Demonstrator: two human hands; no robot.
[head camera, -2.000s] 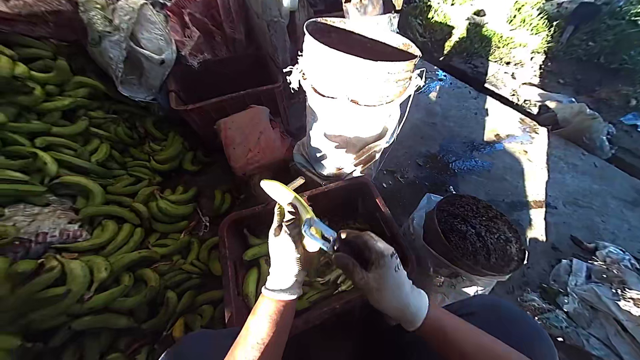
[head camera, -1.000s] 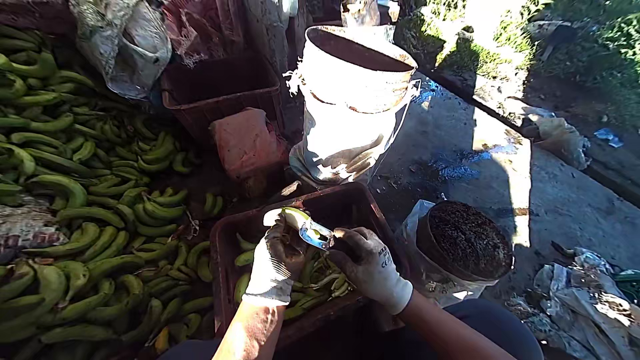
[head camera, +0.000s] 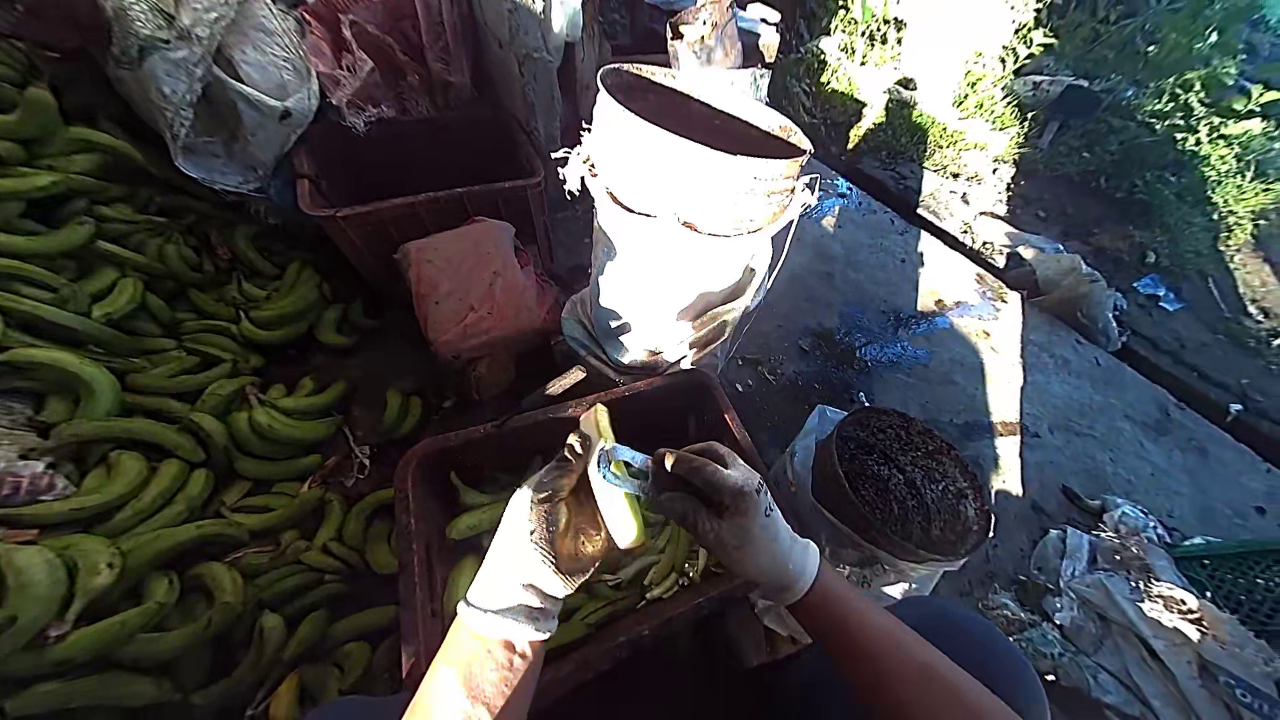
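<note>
My left hand (head camera: 545, 540), in a stained white work glove, holds a partly peeled green plantain or banana (head camera: 612, 480) upright over a dark red plastic crate (head camera: 405, 530). In my right hand (head camera: 735, 515), gloved alike, is a peeler-like tool (head camera: 625, 468) with a bluish-white head, which lies against the fruit; its handle is mostly hidden by my fingers. Green peels (head camera: 655, 570) and pieces lie inside the crate below my hands. A large heap of green bananas or plantains (head camera: 150, 430) covers the ground at the left.
A tall, pale, dirty bucket (head camera: 690, 200) stands behind the crate. Right of the crate is a smaller container of dark material (head camera: 905, 485). Another red crate (head camera: 420, 190) and a reddish block-like bundle (head camera: 480, 290) are behind left. Crumpled sacks (head camera: 1130, 620) lie on the right.
The fruit in my left hand, tilted up to the left two seconds ago, now stands steeper with more pale surface showing. The tool in my right hand has turned against it.
</note>
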